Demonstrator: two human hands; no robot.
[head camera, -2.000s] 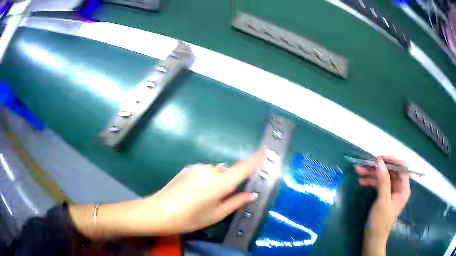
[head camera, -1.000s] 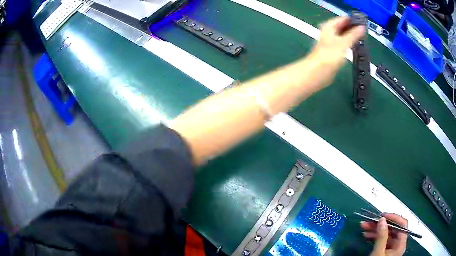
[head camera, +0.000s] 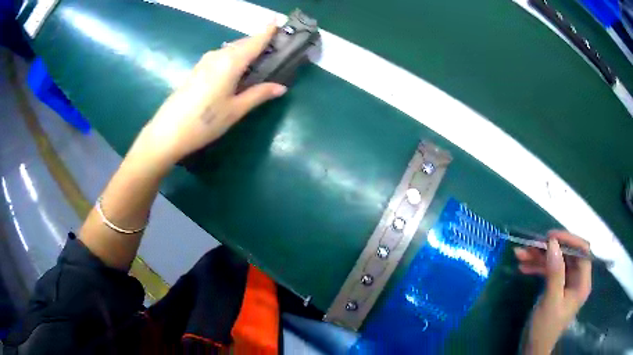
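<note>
My left hand (head camera: 215, 90) is shut on a dark grey-brown housing strip (head camera: 295, 52) at the upper left, over the green surface; the hand hides much of it. A second housing strip (head camera: 389, 239) lies on the bench in front of me, with a row of round inserts. Right beside it lies the shiny blue carrier sheet (head camera: 444, 277), with rows of pale crescents (head camera: 479, 225) near its upper end. My right hand (head camera: 562, 277) holds slim metal tweezers (head camera: 538, 243), their tips pointing left near the sheet's right edge. Whether they touch it I cannot tell.
Another dark strip (head camera: 572, 31) lies at the upper right, with a blue bin (head camera: 604, 12) beyond. A long white band (head camera: 430, 104) crosses the green surface (head camera: 312, 166). A blue object (head camera: 55, 97) stands beyond the bench edge at the left.
My left hand has come back from the upper right to the upper left, with a strip in it. The right hand still holds the tweezers. The view has shifted.
</note>
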